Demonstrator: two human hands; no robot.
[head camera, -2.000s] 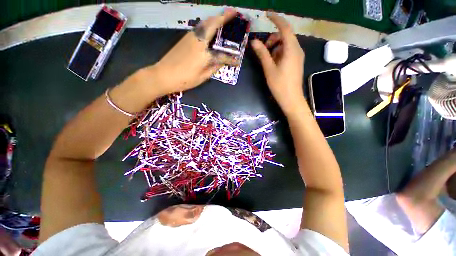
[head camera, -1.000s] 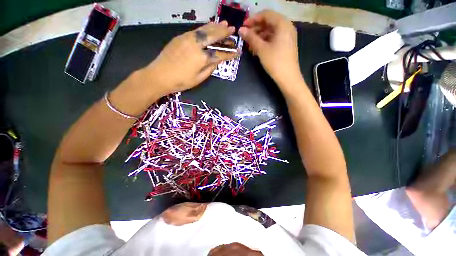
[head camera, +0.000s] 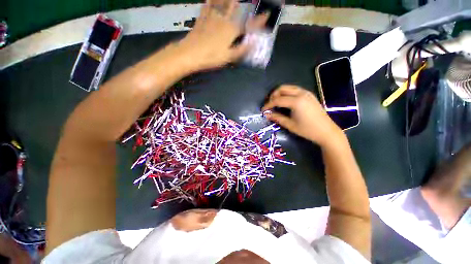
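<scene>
A keypad phone unit (head camera: 262, 47), black screen above and pale keypad half below, lies tilted across the whitish rail and the dark mat. My left hand (head camera: 219, 37) is at its left side, blurred, with fingers over it; I cannot tell if it grips it. A large tangled pile of thin red-and-white parts (head camera: 206, 154) lies on the mat in front of me. My right hand (head camera: 295, 111) is at the pile's upper right, thumb and fingertips pinched at a small reddish-white part (head camera: 267, 113).
A second keypad phone unit (head camera: 96, 52) lies at the left. At the right are a smartphone (head camera: 338, 93), a white rounded block (head camera: 343, 39), a paper strip (head camera: 379, 55), a yellow-handled tool (head camera: 405, 88) and black cables. A neighbour's blurred arm (head camera: 449, 193) shows at the right edge.
My right hand has moved from the phone unit down to the pile's upper right. My left hand has moved up, and the phone unit has shifted right.
</scene>
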